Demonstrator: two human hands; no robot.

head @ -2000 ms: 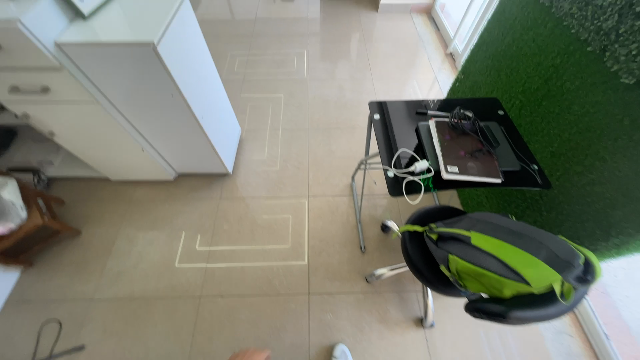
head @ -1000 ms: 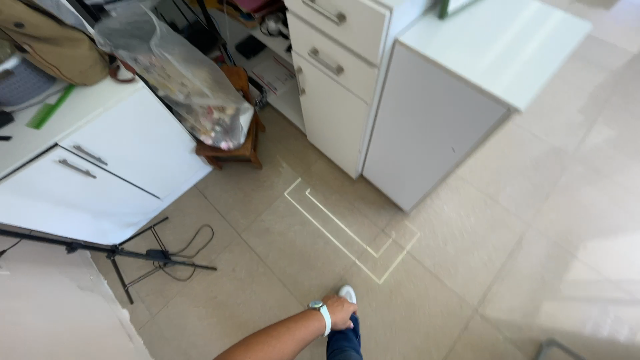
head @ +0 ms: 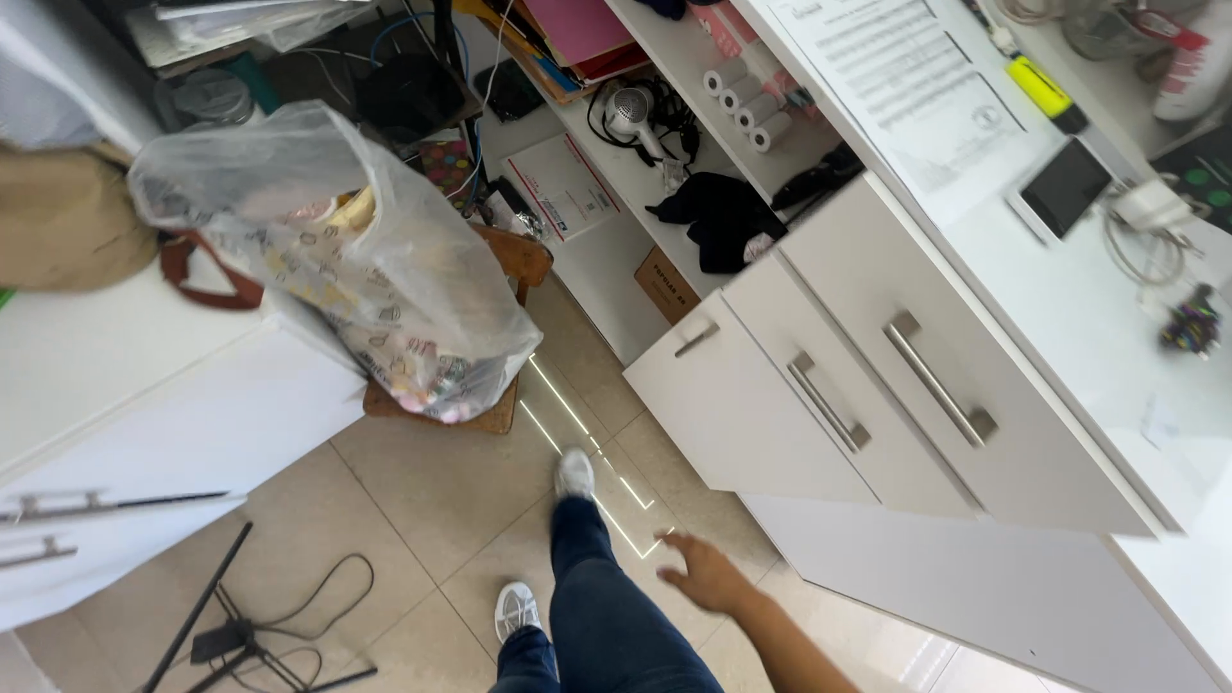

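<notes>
My right hand hangs over the tiled floor beside my jeans-clad leg, its fingers apart and nothing in them. My left hand is out of view. Ahead of my shoes, a translucent plastic bag full of mixed items rests on a small wooden chair. To the right is a white drawer cabinet with metal handles; papers, a yellow highlighter, a phone and a white charger lie on its top. Open shelves behind it hold a hair dryer and several paper rolls.
A black metal stand with a looping cable is on the floor at lower left. A white cabinet stands on the left, with a tan cap or bag on top. A cardboard box sits low in the shelves.
The view has swung from the black desk and chair with the backpack to the shelves and drawers, which are now nearer. The left hand with the watch, seen one second ago, is out of view.
</notes>
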